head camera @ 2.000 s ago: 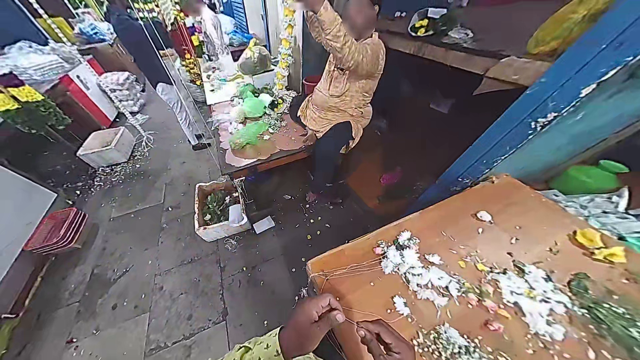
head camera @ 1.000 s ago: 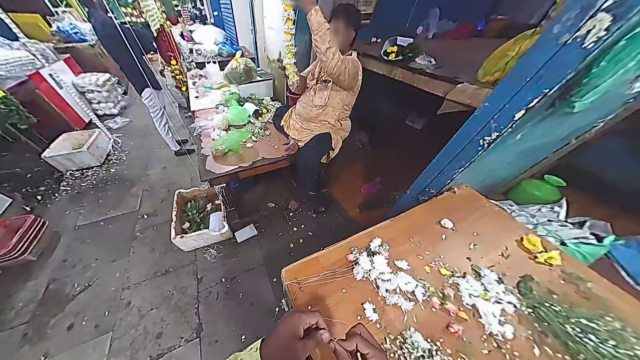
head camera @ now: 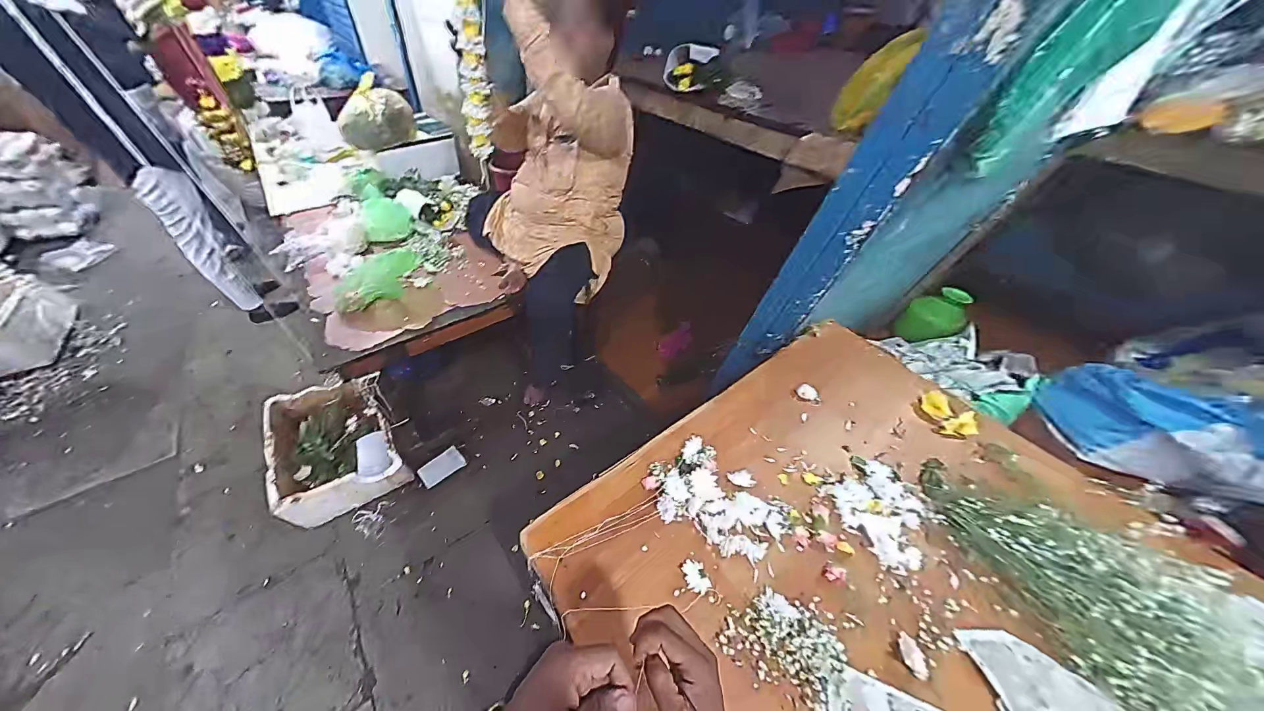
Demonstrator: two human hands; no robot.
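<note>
My left hand (head camera: 573, 679) and my right hand (head camera: 676, 660) are close together at the bottom edge, over the near corner of a wooden table (head camera: 612, 513). The fingers of both are pinched on a thin thread (head camera: 632, 608), which trails over the table's left edge. White flower heads (head camera: 706, 499) lie beyond my hands, and a second group of white flowers (head camera: 879, 513) is to their right. Small white filler blossoms (head camera: 785, 637) lie just right of my right hand. Whether a flower is between my fingers cannot be told.
A green-stemmed bunch of small white flowers (head camera: 1076, 583) and yellow flowers (head camera: 948, 415) lie at right. Behind them stands a green plastic pot (head camera: 933, 316). A blue post (head camera: 839, 237) rises past the table. A foam box (head camera: 336, 494) is on the floor; a person (head camera: 568, 168) sits beyond.
My hands stay close together at the table's corner and now sit lower in view. The seated person keeps an arm raised. The view has shifted somewhat.
</note>
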